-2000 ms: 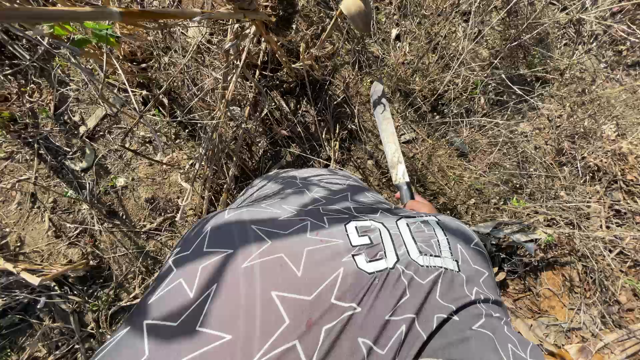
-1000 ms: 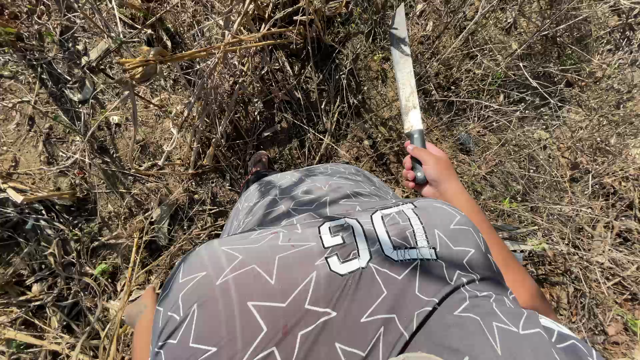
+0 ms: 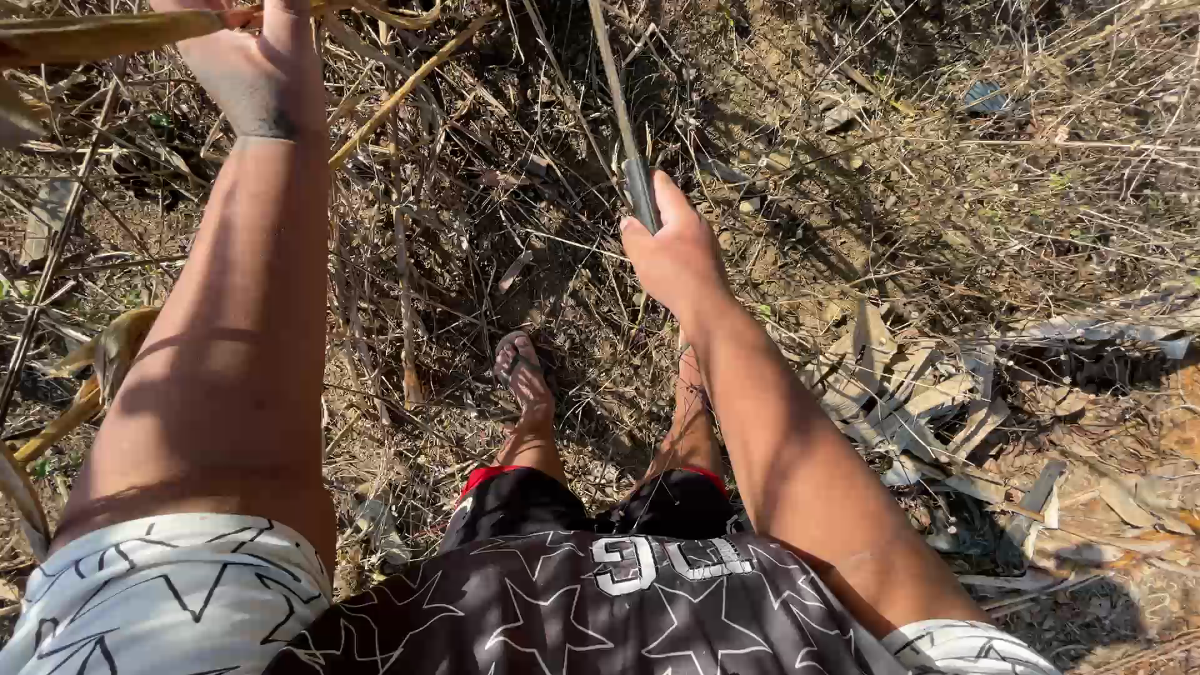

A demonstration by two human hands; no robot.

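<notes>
My right hand (image 3: pixel 677 246), right of the middle, is closed around the dark handle of a machete (image 3: pixel 614 89). The blade points away from me, seen nearly edge-on, and its tip is out of the frame. At the top left my left hand (image 3: pixel 248 61) is raised against dry plant stalks (image 3: pixel 112 36), cut off by the top edge. Its fingers are largely out of view, so its grip on a stalk cannot be told. Smudges of dirt mark its wrist.
Dry, tangled stems (image 3: pixel 403 216) stand before my feet. My left foot (image 3: pixel 521 370) wears a flip-flop. Dry leaf litter (image 3: pixel 919 403) and a dark hollow (image 3: pixel 1092 366) lie to the right. A curled dry leaf (image 3: pixel 122 347) hangs beside my left forearm.
My left arm has come up and reached forward among the stalks. The machete has turned from showing its flat side to nearly edge-on. The view has shifted, and my feet now show.
</notes>
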